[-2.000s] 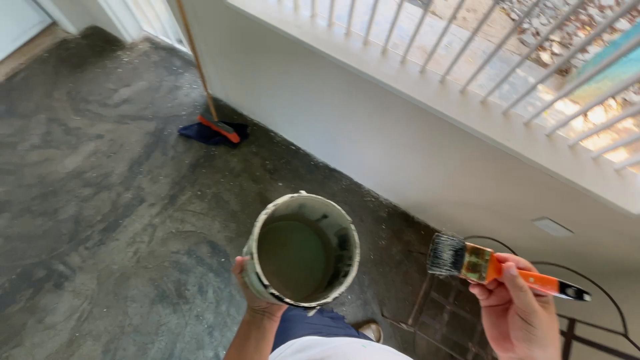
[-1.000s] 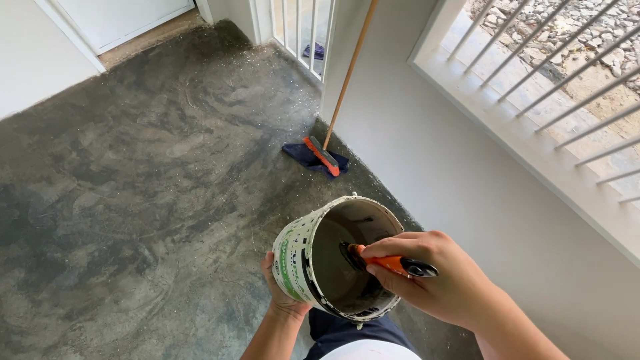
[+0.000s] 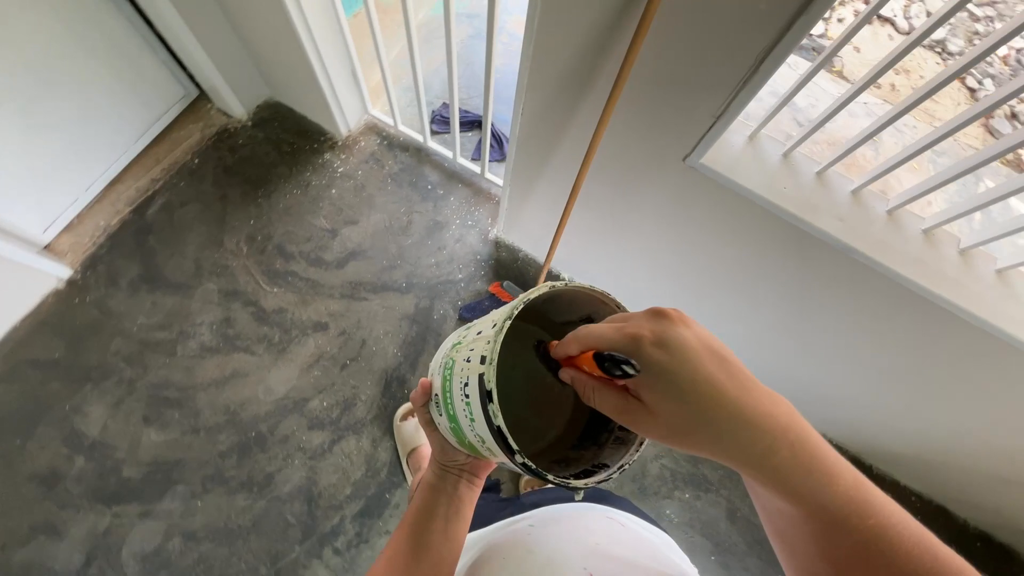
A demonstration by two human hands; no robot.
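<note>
A white plastic bucket [image 3: 468, 392] with green and black print and a paint-smeared rim tilts in front of my body, its mouth towards me. My left hand [image 3: 448, 444] supports it from the left and below. Dark greenish-grey liquid [image 3: 532, 416] lies inside. With fingers and thumb, my right hand [image 3: 648, 372] grips a paintbrush by its orange and black handle [image 3: 588, 362] over the bucket's mouth. The brush's bristles are down inside the bucket, mostly hidden by the handle and the dark interior.
Behind the bucket, a broom [image 3: 504, 291] with a dark blue cloth [image 3: 478, 309] leans on the white wall [image 3: 680, 232]. Around me spreads a mottled grey floor [image 3: 240, 360]. A barred gate [image 3: 452, 88], a white door [image 3: 76, 104] and a barred window opening [image 3: 896, 136] border it.
My right hand held the brush outside the bucket, to its right, two seconds ago; now the brush is in the bucket. The bucket has been tilted. The view has swung round towards the gate.
</note>
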